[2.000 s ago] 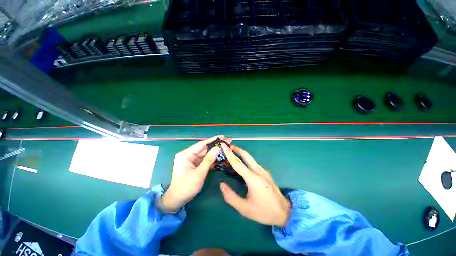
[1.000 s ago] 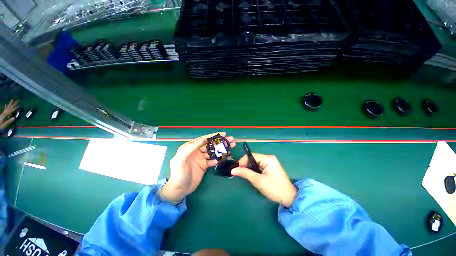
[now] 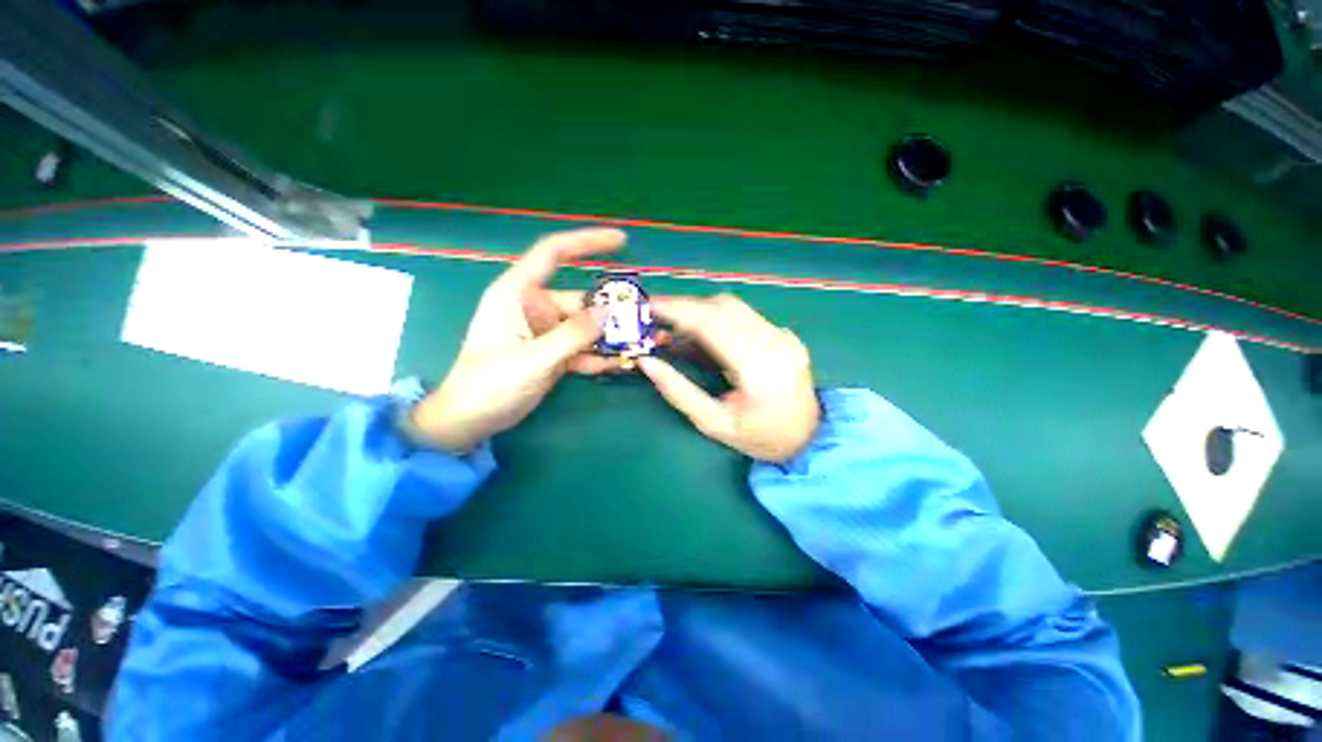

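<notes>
A small round black watch case [image 3: 621, 313] with a white rectangle and orange-gold bits inside is held open side up over the green mat. My left hand [image 3: 510, 348] grips it from the left, thumb on its edge and index finger raised. My right hand [image 3: 747, 380] touches it from the right with thumb and index finger; an orange bit shows at its lower right edge. The black disc cannot be made out, and no tweezers are visible in my right hand.
Several black round units [image 3: 1076, 210] stand on the green belt behind red lines. Black tray stacks [image 3: 870, 26] stand beyond. White paper with a dark disc [image 3: 1215, 442] lies right, near a small set-aside unit [image 3: 1160, 539]. A white sheet [image 3: 268, 316] lies left, below a metal post [image 3: 160, 152].
The view has tilted down. The black disc and dark tool seen at my right hand are no longer visible. My right fingers have moved to the case.
</notes>
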